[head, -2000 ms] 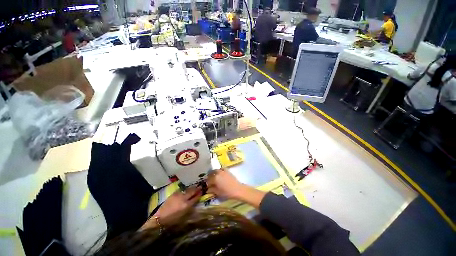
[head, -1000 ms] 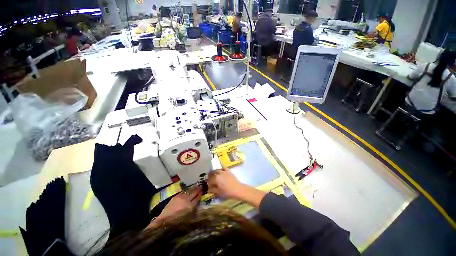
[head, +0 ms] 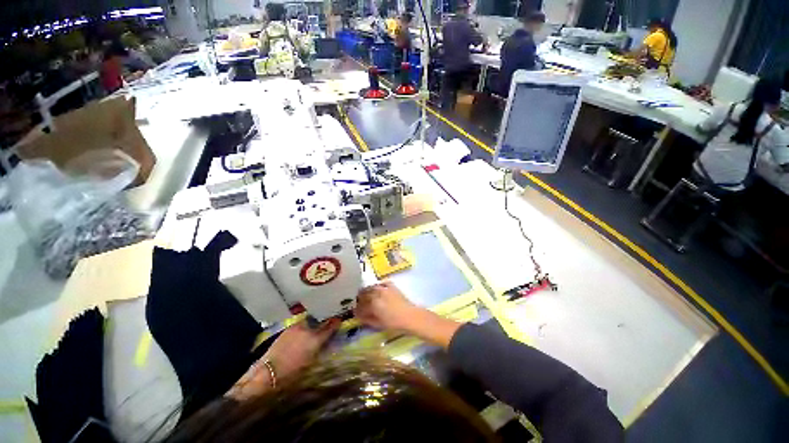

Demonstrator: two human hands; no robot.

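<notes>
The white sewing machine head (head: 313, 260) stands in front of me, with a round red logo. My left hand (head: 298, 343) is low at the left of the needle area, its fingertips at a small black fabric piece (head: 349, 317) under the head. My right hand (head: 382, 308) is at the right of the needle area, its fingers pinched together at the piece. Fingers and the head hide most of the piece and the presser foot. A long black stack (head: 192, 316) lies left of the machine. A second black stack (head: 73, 376) lies at the far left.
A yellow block (head: 389, 258) and grey-blue plate (head: 432, 264) lie right of the needle. Red-handled snips (head: 538, 286) lie on the table, below the screen (head: 538, 121). A plastic bag (head: 73, 212) and cardboard box (head: 95, 134) are at left. Several people are in the background.
The view has shifted slightly. My left hand has drawn slightly left and down from the needle, showing its wrist bracelet again. My right hand has stayed beside the needle area.
</notes>
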